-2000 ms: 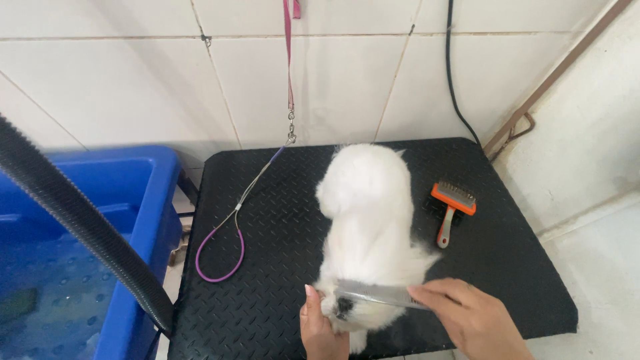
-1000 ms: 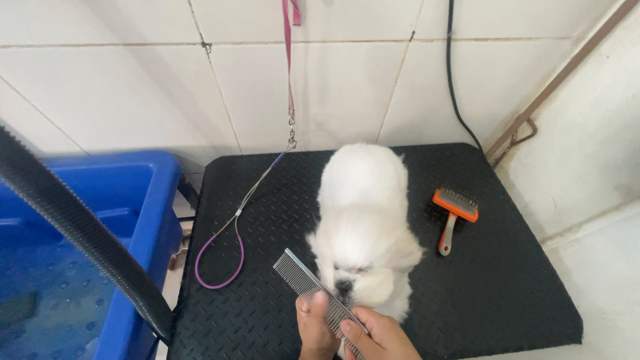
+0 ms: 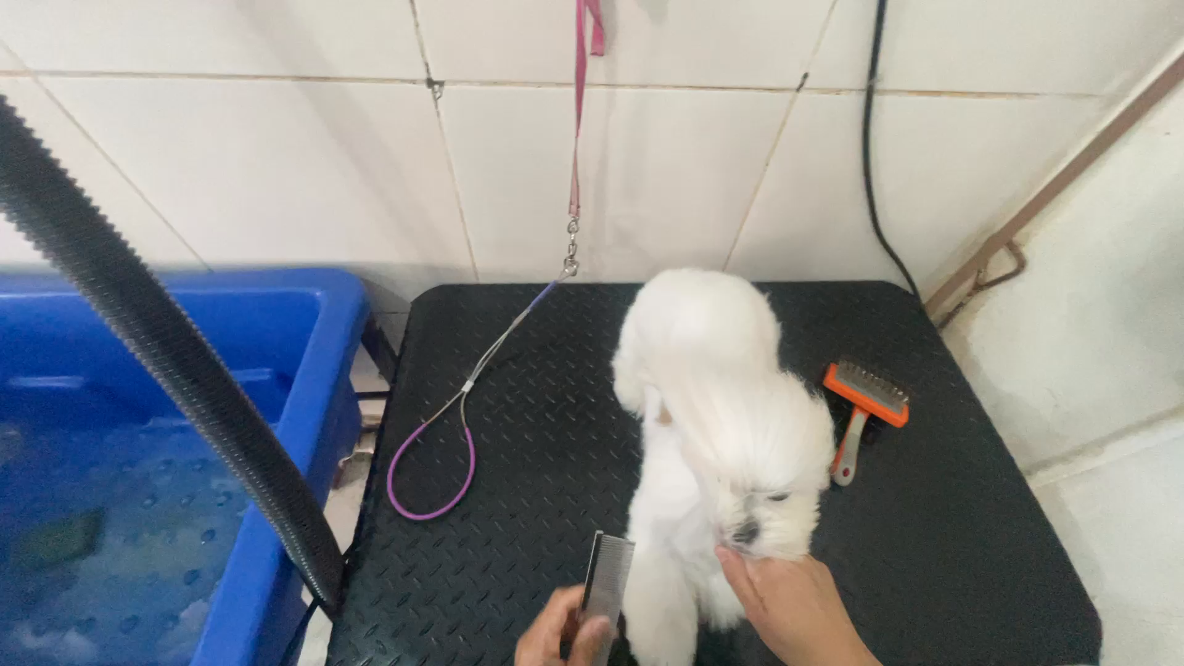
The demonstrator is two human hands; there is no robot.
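Note:
A small white long-haired dog (image 3: pixel 712 398) is on the black textured grooming table (image 3: pixel 546 435), its head low and toward me. My left hand (image 3: pixel 566 629) grips a metal grooming comb (image 3: pixel 608 578), teeth pointing up and right, beside the dog's front leg. My right hand (image 3: pixel 800 601) is under the dog's chin, with the thumb by its mouth; whether the fingers close on fur there is hidden. Right of the dog lies an orange and grey slicker brush (image 3: pixel 868 393), bristles up. To the left, a purple grooming loop (image 3: pixel 432 472) rests on the table.
The loop is clipped to a pink strap (image 3: pixel 577 120) hanging before the tiled wall. At the left stands a blue tub (image 3: pixel 314 370) with water in it, crossed by a black ribbed hose or bar (image 3: pixel 176 361). A black cable (image 3: pixel 868 157) hangs behind the table's right side.
The comb was in my right hand two seconds ago, then at both hands; now only my left hand holds it. My right hand has moved under the dog's chin, and the dog's head has shifted right.

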